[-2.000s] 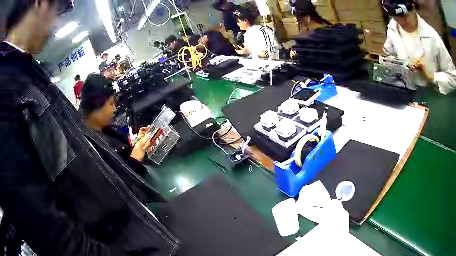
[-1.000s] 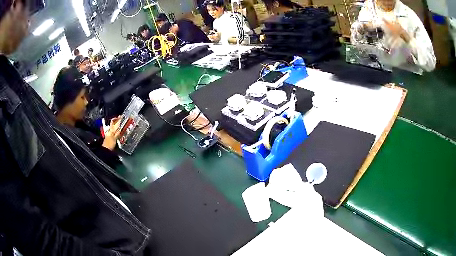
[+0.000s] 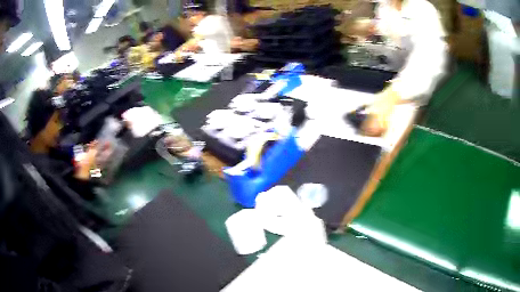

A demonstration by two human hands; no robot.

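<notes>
Neither of my hands is in view. The picture is blurred. Nearest in front of me are a white dispenser bottle (image 3: 302,219) with a round pale top, a short white cup (image 3: 246,231) to its left, and a white work sheet (image 3: 285,268) at the bottom edge. A blue tape dispenser (image 3: 265,174) stands just behind them. A black mat (image 3: 336,177) lies to its right. Behind the dispenser, a black block carries several white pieces (image 3: 245,121).
The green conveyor belt (image 3: 445,199) runs at the right. A person in white (image 3: 419,51) reaches a hand (image 3: 379,117) over the white board, at a dark object. Dark-clothed people are at the left. Another black mat (image 3: 171,245) lies front left. Black trays (image 3: 296,37) are stacked at the back.
The view has swung right, so the bench things sit further left and are blurred. The person in white now leans forward with a hand down on the white board.
</notes>
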